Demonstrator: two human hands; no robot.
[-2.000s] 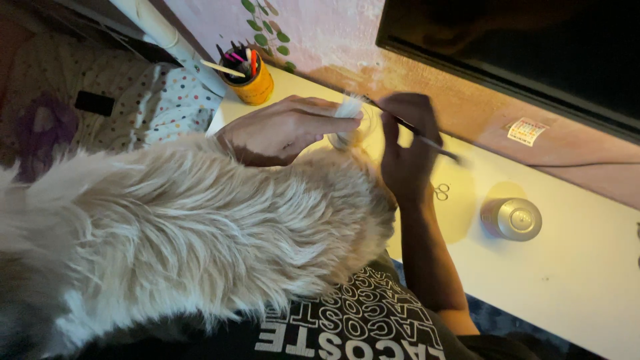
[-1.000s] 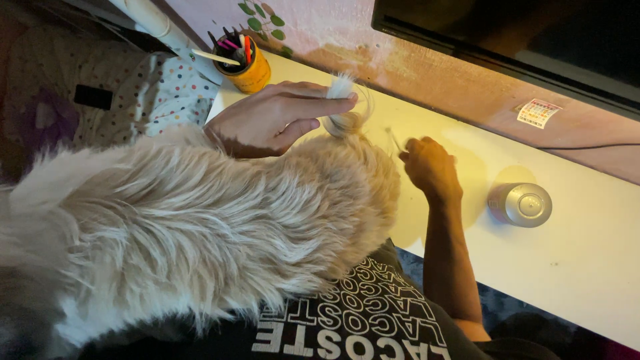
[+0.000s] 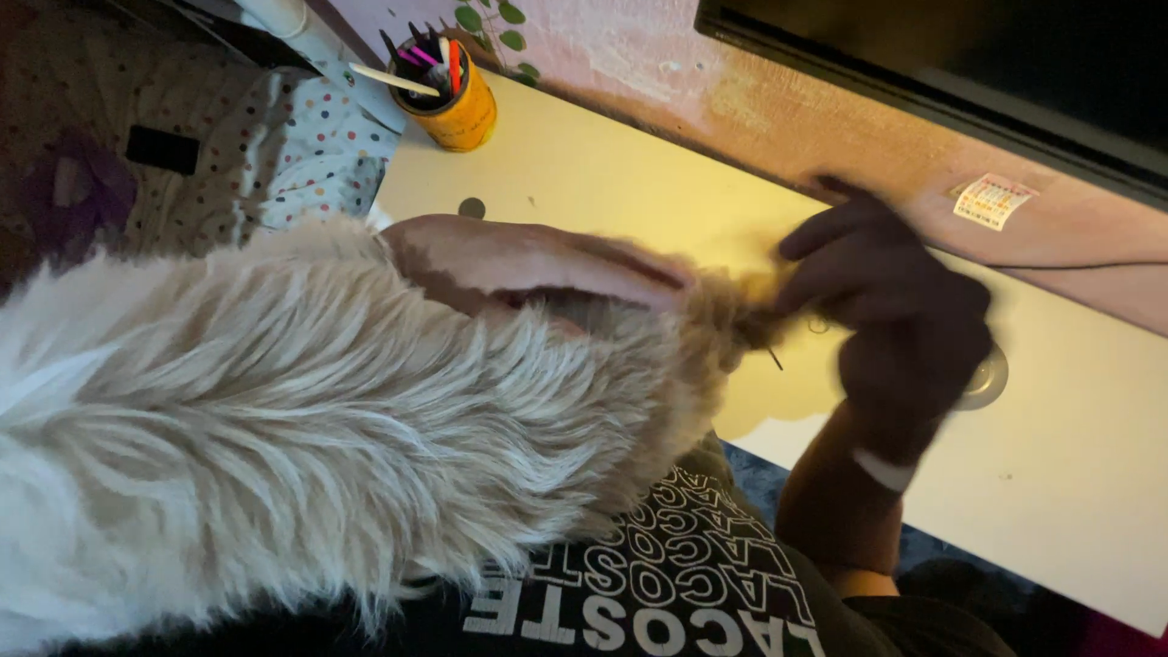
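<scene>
A long-haired, cream-coloured animal lies across my front, its rump toward the right. My left hand rests along the far side of the rump, its fingers around fur whose hold I cannot make out. Blurred by motion, my right hand is at the fur tuft at the end of the rump, fingers bent; whether it grips the fur is unclear. A thin dark tip shows just below that tuft. Scissor handles are partly visible on the white desk, beside my right hand.
An orange pot with pens stands at the desk's far left corner. Behind my right hand is a partly hidden round metal can. A dark screen hangs over the desk's back edge. On spotted fabric lies a black phone-like object.
My right hand has moved up from the desk to the tuft at the animal's rump. My left hand's fingers, around an upright white tuft before, now lie lower against the fur.
</scene>
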